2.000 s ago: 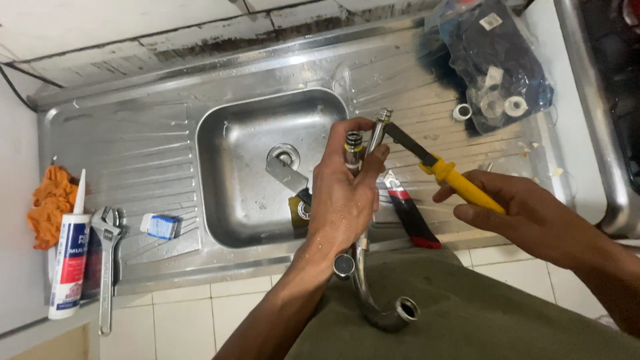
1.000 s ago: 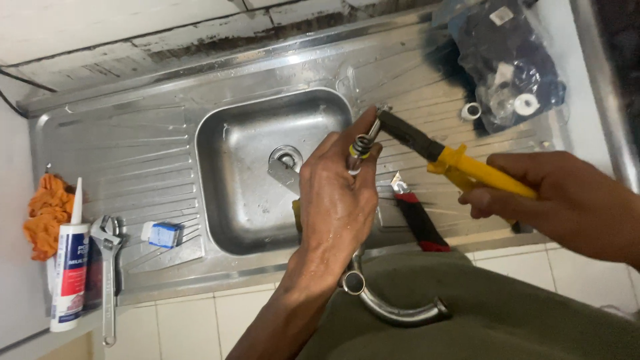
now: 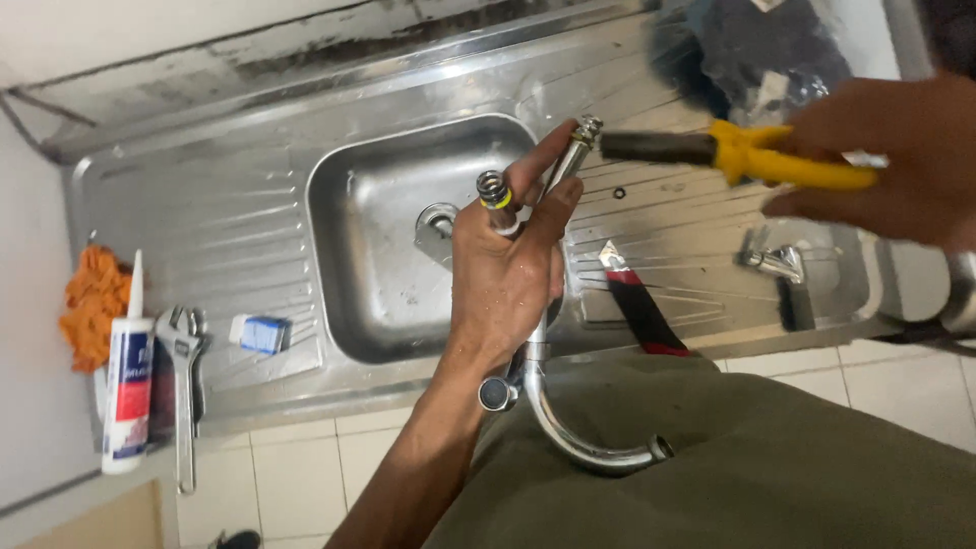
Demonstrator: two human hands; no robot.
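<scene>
My left hand (image 3: 507, 282) grips a chromed metal pipe assembly; its curved tube (image 3: 579, 450) runs down below the hand over the olive cloth. Two threaded ends stick up out of the hand: one with a yellow band and spring-like coils (image 3: 494, 191), the other a slim chromed tube (image 3: 576, 149) held between fingers and thumb. My right hand (image 3: 877, 160), blurred, holds yellow-handled pliers (image 3: 785, 158). The dark jaws of the pliers point left and lie just right of the slim tube's tip; whether they touch it is not clear.
Under my hands is a steel sink (image 3: 381, 305) with drainboards. At left lie an orange cloth (image 3: 95, 305), a sealant cartridge (image 3: 128, 381), an adjustable wrench (image 3: 183, 381) and a blue-and-white packet (image 3: 263, 334). At right are a red-and-black utility knife (image 3: 644, 305), a small ring (image 3: 619, 193), a tap (image 3: 778, 261) and a plastic bag (image 3: 770, 53).
One second ago the pliers' jaws were at the slim tube's tip; now they sit beside it. The small ring now shows on the drainboard. The view has shifted.
</scene>
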